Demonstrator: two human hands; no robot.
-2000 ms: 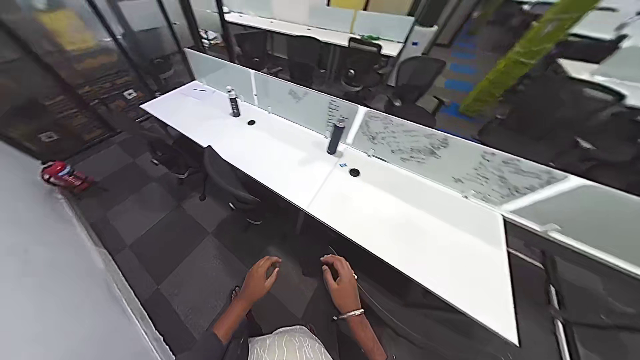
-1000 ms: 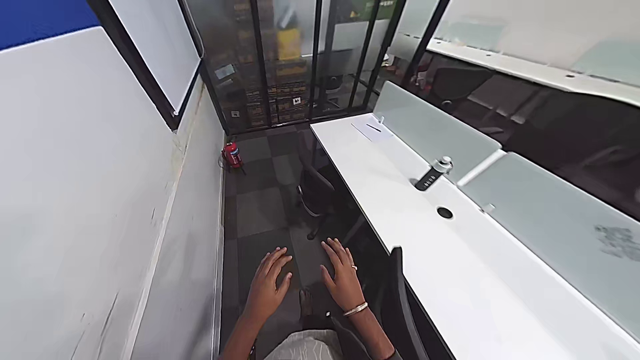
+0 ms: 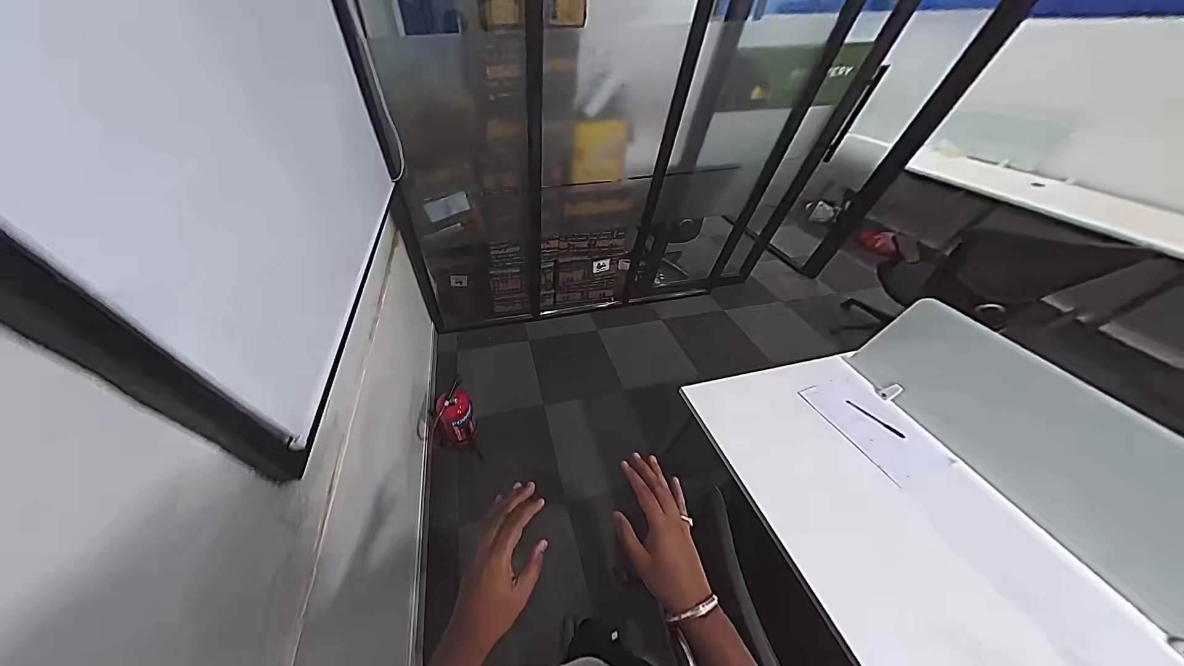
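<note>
My left hand [image 3: 504, 564] is held out over the dark carpet, fingers apart and holding nothing. To its right my right hand [image 3: 661, 536], wearing a ring and a bracelet, is also empty, with its fingers spread. A dark chair back [image 3: 740, 583] is beside my right wrist, next to the long white desk [image 3: 786, 462]. On the far end of the desk lies a paper sheet [image 3: 860, 444] with a black pen [image 3: 875, 419] on top. Beyond my left hand, a red fire extinguisher [image 3: 456, 418] stands on the floor by the wall.
A pale wall [image 3: 365, 518] with a framed white board [image 3: 185, 185] runs along the left. Ahead stands a black-framed glass partition [image 3: 601, 185] with stacked boxes [image 3: 583, 268] behind it. A frosted divider [image 3: 1017, 425] edges the desk; a dark office chair [image 3: 934, 277] is beyond.
The view has turned left and moved toward the glass partition. The bottle seen on the desk earlier is out of view. Both hands stay raised and empty, their fingers more spread than two seconds ago.
</note>
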